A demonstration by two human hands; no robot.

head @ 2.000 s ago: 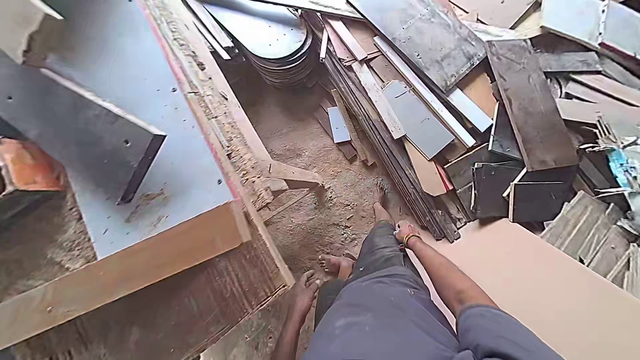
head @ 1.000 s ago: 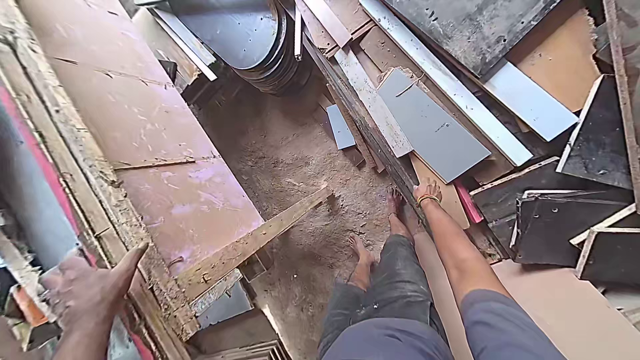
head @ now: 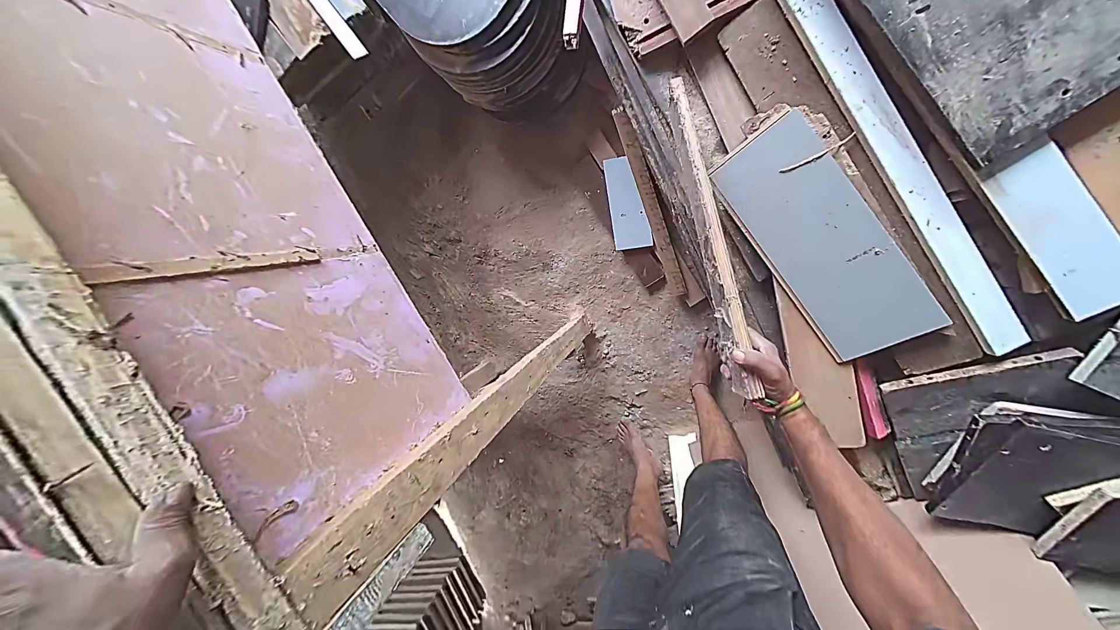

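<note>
My right hand (head: 763, 367) is closed around the lower end of a long, narrow wooden strip (head: 707, 219) with a rough, splintered edge. The strip points away from me over the pile of boards. At the lower left, my left hand (head: 131, 569) rests on the edge of a rough wooden frame (head: 114, 394); its fingers are partly cut off by the picture's edge. Past that frame lies a pinkish panel (head: 289, 350) with a wooden slat (head: 437, 455) jutting from its near end over the dirt floor.
Bare feet stand on the dirt floor (head: 525, 262). To the right are piled a grey board (head: 831, 236), a long white strip (head: 910, 175) and dark panels (head: 1032, 472). Stacked rounded sheets (head: 499, 61) stand at the top. A small grey-blue piece (head: 626, 206) lies on the floor.
My right hand, earlier at the board pile, now holds the wooden strip raised off it. My left hand, apart from the frame's edge a second ago, now lies against it.
</note>
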